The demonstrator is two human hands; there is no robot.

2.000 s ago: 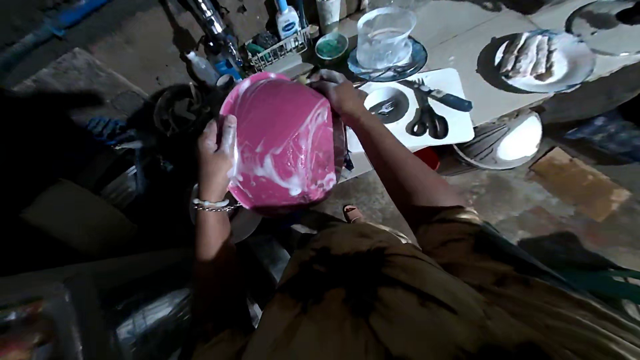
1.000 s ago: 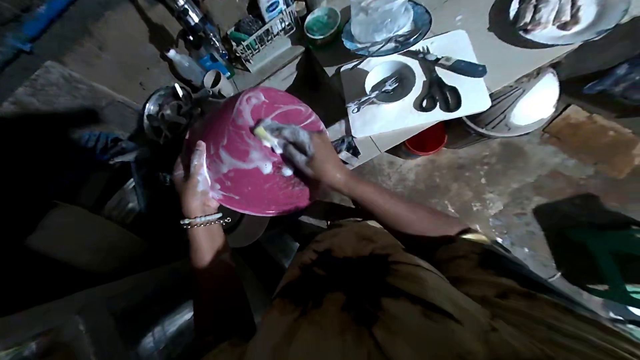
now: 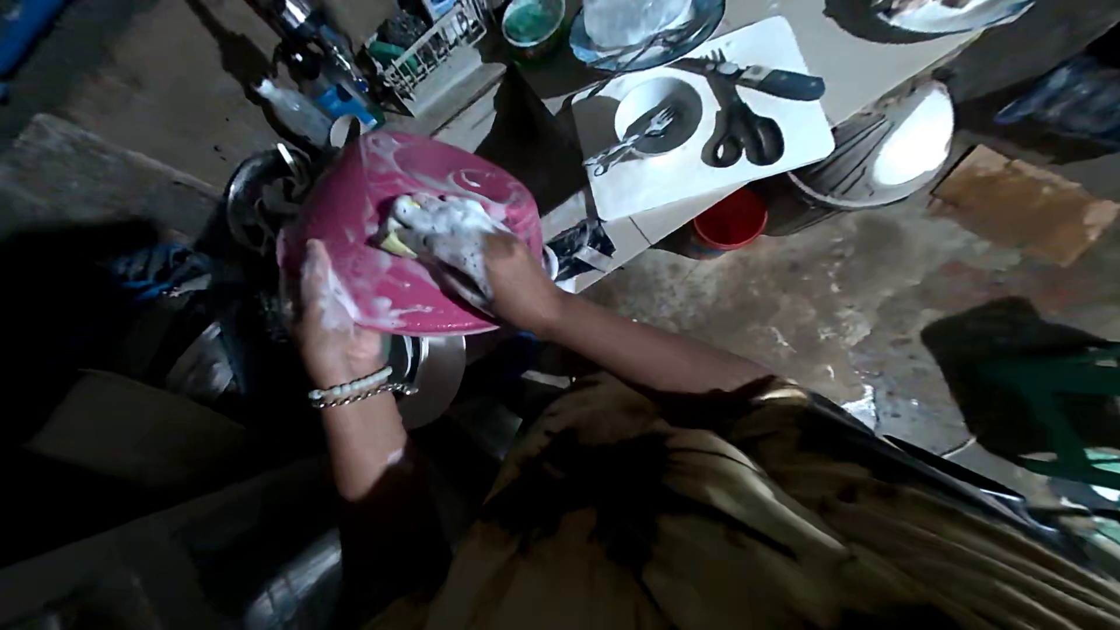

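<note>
A pink plastic basin (image 3: 350, 206), streaked with white suds, is tilted up in front of me. My left hand (image 3: 332, 315) grips its lower left rim, with foam on the thumb side and two bracelets at the wrist. Against the soapy surface of the basin, my right hand (image 3: 472, 258) presses a yellow sponge (image 3: 398, 244), mostly hidden by foam and fingers. Thick lather covers the right fingers.
A white cutting board (image 3: 626, 197) on the counter bears a small bowl (image 3: 652, 94), black-handled scissors (image 3: 744, 136), a knife (image 3: 783, 83) and forks. Below the counter stand a red bucket (image 3: 733, 219) and a larger pail (image 3: 844, 179). A dish rack (image 3: 437, 48) is at the back.
My right hand was at the basin's upper right edge two seconds ago; it then came onto the soapy surface with the sponge. My left hand has kept hold of the left side.
</note>
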